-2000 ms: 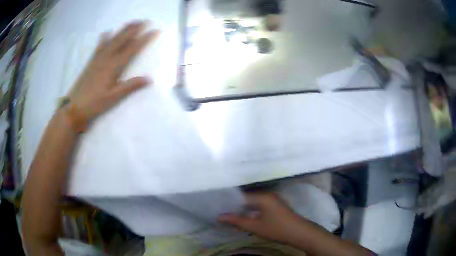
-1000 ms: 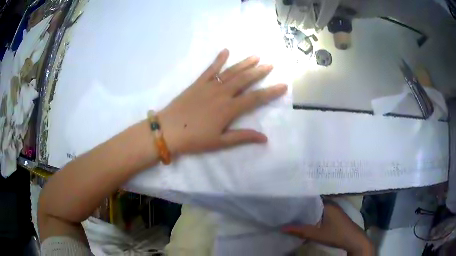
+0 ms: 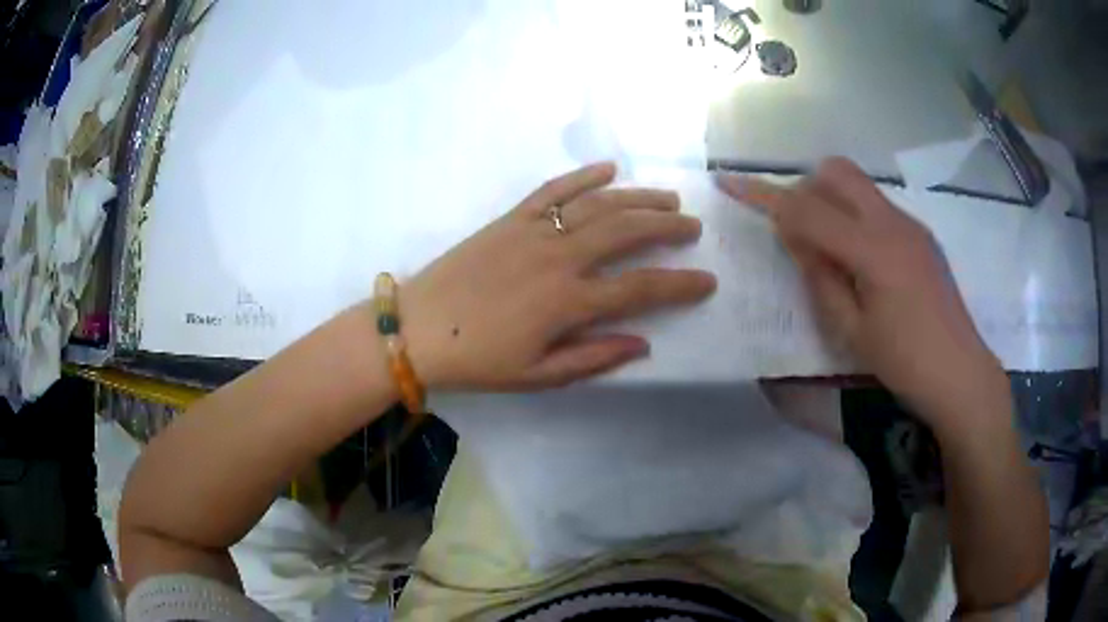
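A white fabric piece [image 3: 632, 468] lies on the white table and hangs over its front edge onto my lap; its outline on the table is hard to see. My left hand [image 3: 565, 280] lies flat on the cloth, palm down, fingers apart and pointing right. My right hand [image 3: 857, 261] is just right of it, index finger extended at the cloth's right edge near the bed plate [image 3: 838, 116]. Whether its fingers pinch the cloth is not clear. Small metal parts of the needle area [image 3: 735, 37] sit under the bright lamp at the top.
Metal snips [image 3: 1006, 140] lie on the bed at right, over a white scrap [image 3: 948, 164]. White cloth with tan pieces [image 3: 55, 219] is piled at far left. More white cloth [image 3: 322, 559] and a yellow frame bar [image 3: 152, 383] are below left. A printed ruler runs along the table front.
My left hand first moved right onto the cloth, then stayed spread on it. My right hand has risen from below the table edge to the tabletop beside the left fingers.
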